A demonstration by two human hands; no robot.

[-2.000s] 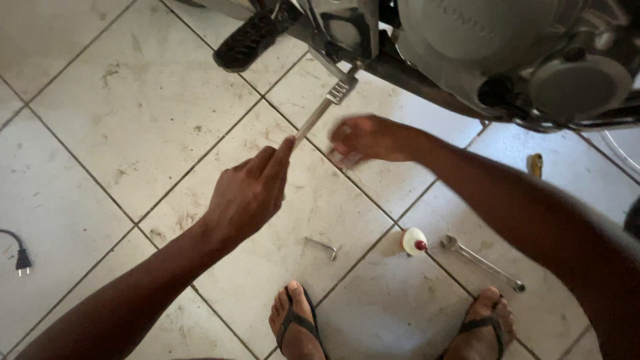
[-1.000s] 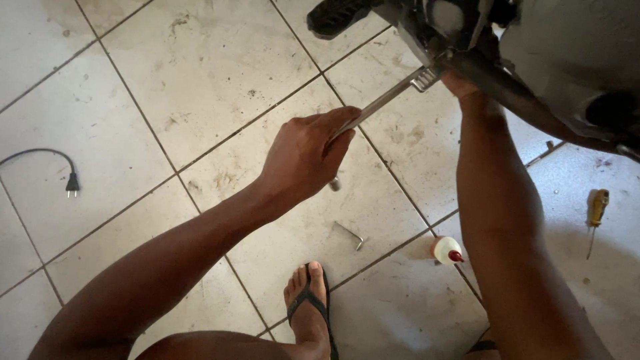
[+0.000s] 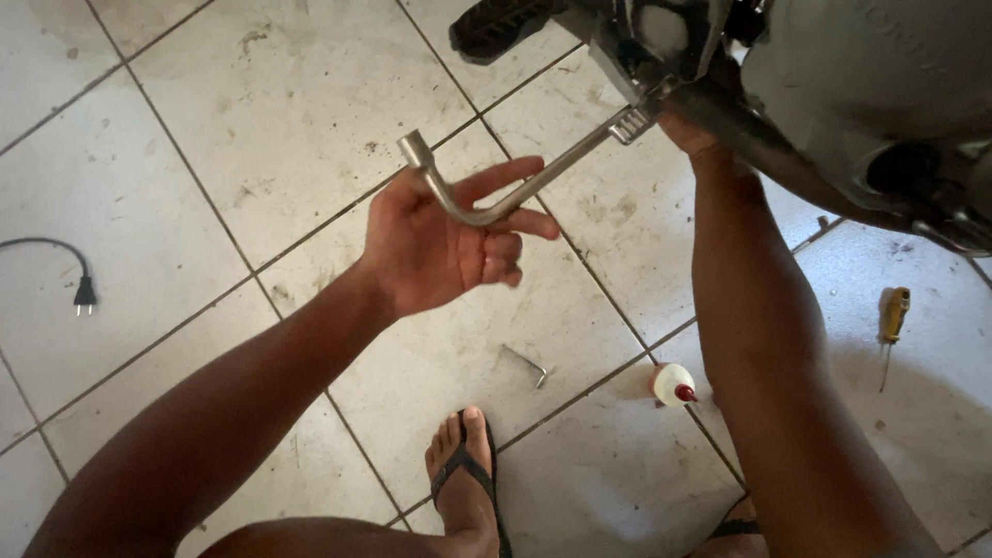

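Observation:
A bent metal socket wrench (image 3: pixel 535 186) reaches up to the underside of a motorcycle (image 3: pixel 845 93). Its socket end points up at the left, and its far end meets the frame near a ribbed metal piece (image 3: pixel 632 124). My left hand (image 3: pixel 449 240) lies palm up beneath the wrench's bend, fingers spread and not closed round it. My right hand (image 3: pixel 690 139) is up at the motorcycle's underside, beside the far end of the wrench. Its fingers are mostly hidden, so its hold cannot be told.
On the tiled floor lie a hex key (image 3: pixel 528 366), a white bottle with a red tip (image 3: pixel 673 385) and a yellow-handled screwdriver (image 3: pixel 895 318). A black power plug (image 3: pixel 85 291) is at the left. The black footpeg (image 3: pixel 496 31) juts out above.
My left hand was closed round the wrench in both earlier frames and is now opened under it. My right hand, away from the motorcycle at first, has moved up to its underside.

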